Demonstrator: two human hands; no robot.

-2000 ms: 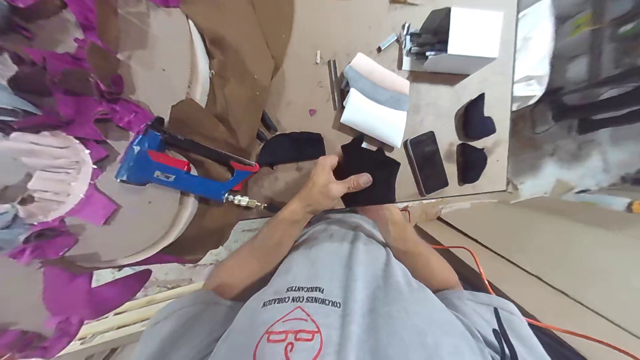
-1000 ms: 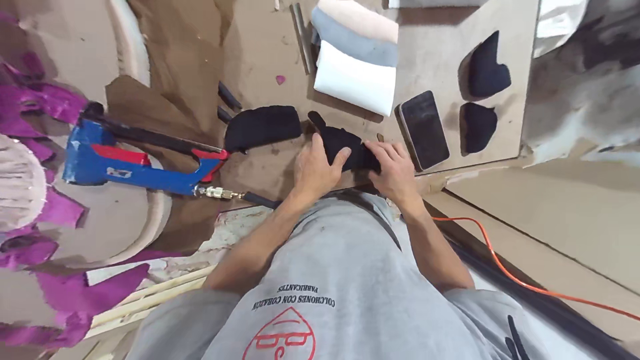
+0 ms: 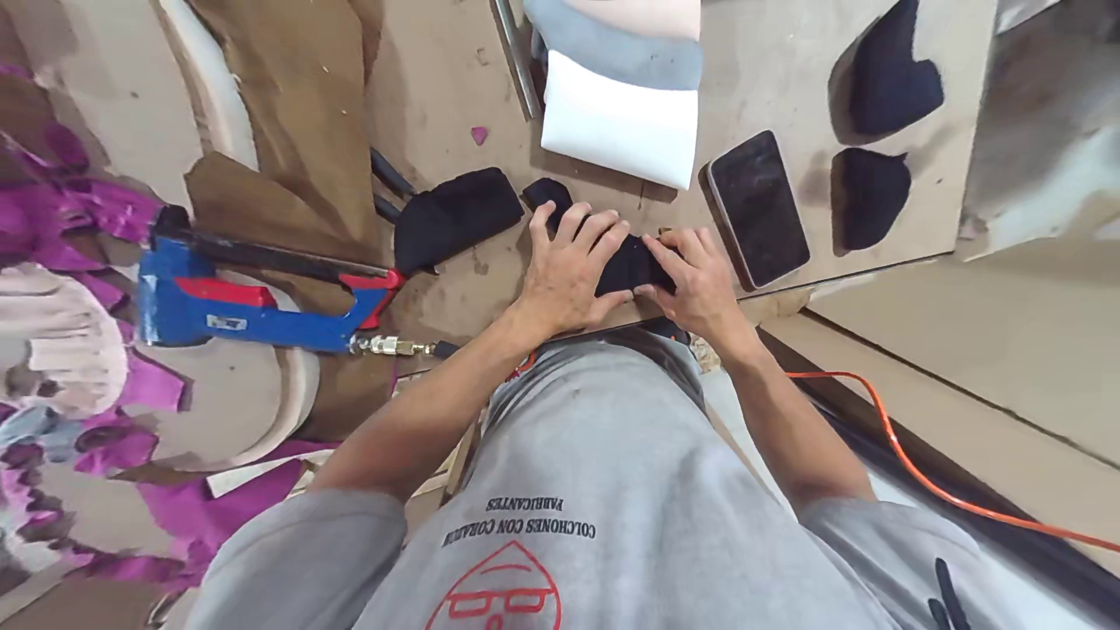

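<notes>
A piece of black fabric lies at the front edge of the worktable, under both hands. My left hand presses on its left part with fingers spread. With thumb and forefinger, my right hand pinches its right end. Left of the hands is another black fabric piece, flat on the table. A smartphone lies just right of my right hand. Two more black pieces, an upper one and a lower one, rest near the table's right side.
A blue and red pneumatic stapler with a hose fitting lies at the left. Folded white, grey and pink fabric is beyond the hands, beside metal rods. Purple fabric scraps cover the far left. An orange air hose runs at the lower right.
Both hands now lie flatter over the black fabric, which one hand held up two seconds ago. The view has moved closer to the table.
</notes>
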